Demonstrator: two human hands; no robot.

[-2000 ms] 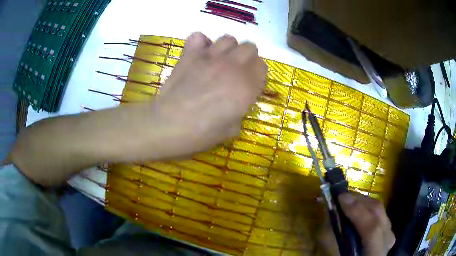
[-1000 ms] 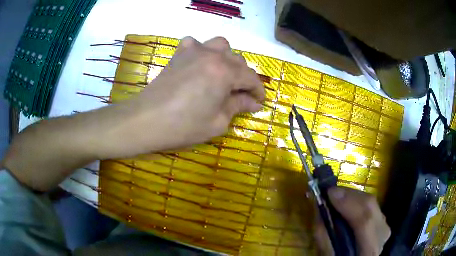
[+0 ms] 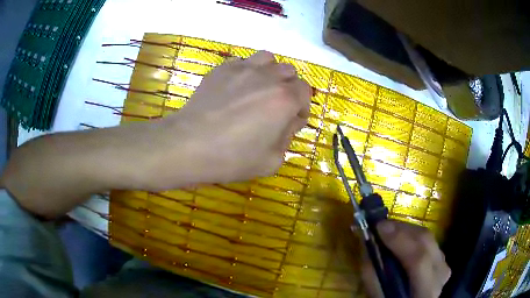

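A shiny amber-yellow circuit panel (image 3: pixel 401 125) with many rectangular cells lies in front of me. Thin dark red soldered leads (image 3: pixel 116 86) run across its left cells and stick out past its left edge. My left hand (image 3: pixel 255 110) is over the panel's upper middle, fingers curled; a short dark wire end (image 3: pixel 314 125) shows beside its fingertips, and the grip itself is hidden. My right hand (image 3: pixel 412 253) holds the soldering iron (image 3: pixel 372 204) like a pen. Its tip is close to the wire end, with the thin curved solder feed tube (image 3: pixel 343 169) beside it.
A fanned stack of green circuit boards (image 3: pixel 49 61) is at the upper left. A bundle of red lead wires (image 3: pixel 255 6) lies at the top. A large brown cardboard box (image 3: pixel 453 35) stands upper right, with a roundish roll (image 3: pixel 482 96) beside it. Black cables (image 3: pixel 500 137) are at the right.
The iron's tip has moved left, close to my left fingertips. My left hand went from a blurred fist to spread-out fingers, then curled again. The whole view has shifted slightly.
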